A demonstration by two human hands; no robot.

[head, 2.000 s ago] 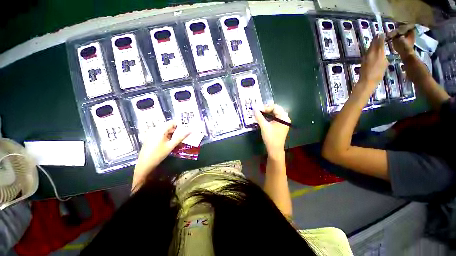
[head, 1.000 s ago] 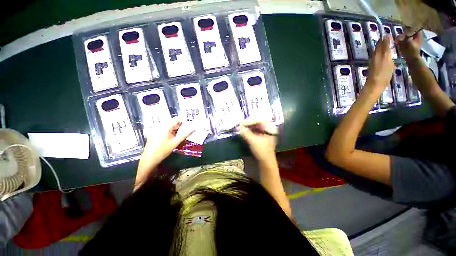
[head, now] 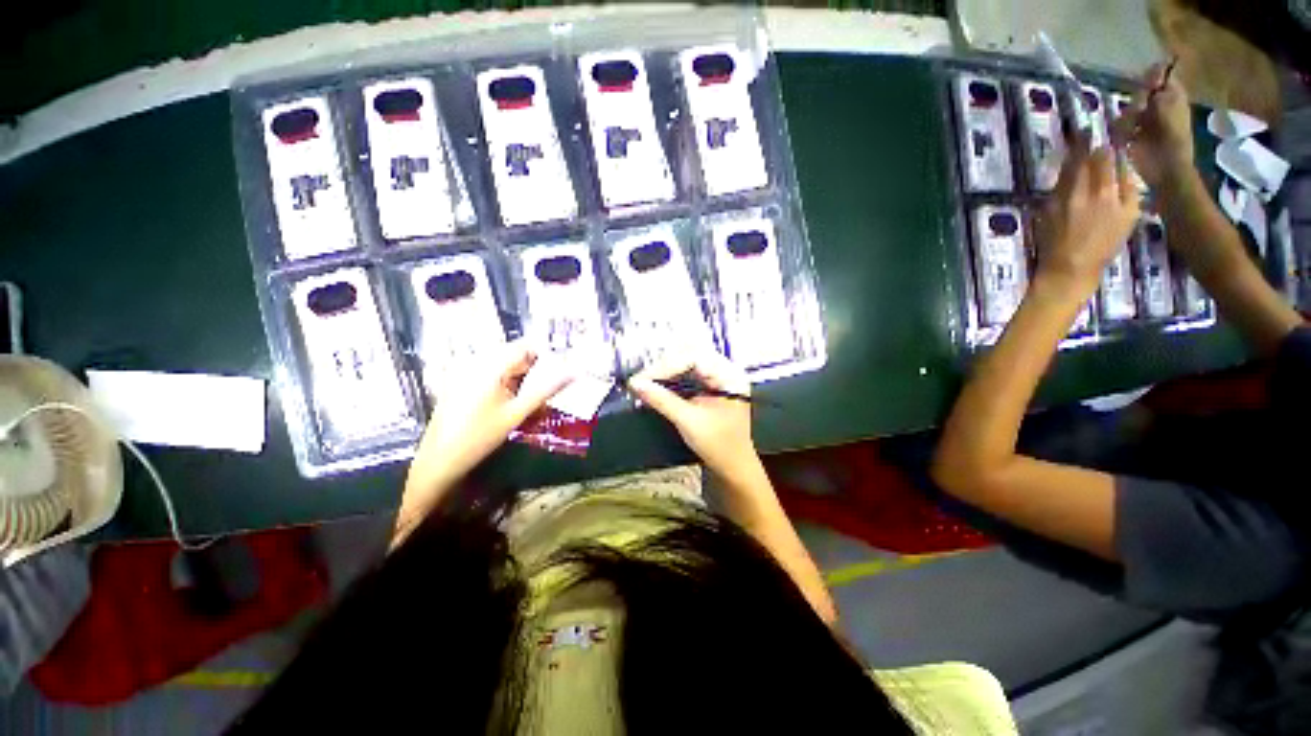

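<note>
My left hand (head: 472, 429) pinches a small white and red sticker sheet (head: 558, 430) at the front edge of the clear blister tray (head: 263, 309). My right hand (head: 702, 413) holds a thin dark pointed tool (head: 713, 390), tweezers or a pick, its tip close to the sheet's right side. The tray holds two rows of white phone cases (head: 743, 291), each with a dark oval near the top and black print. My left hand covers the lower part of a front-row case. Whether a sticker is on the tool tip cannot be seen.
A white paper strip (head: 177, 410) lies left of the tray. A cream fan (head: 55, 460) with a cable stands at the far left. At right, a person's hands (head: 1088, 216) work over another tray (head: 966, 230) of white cases. Crumpled white paper (head: 1248, 155) lies beyond.
My right hand has moved left with the tool, from the right front case to beside the sheet. My left hand still holds the sheet. The tray appears shifted slightly right in view.
</note>
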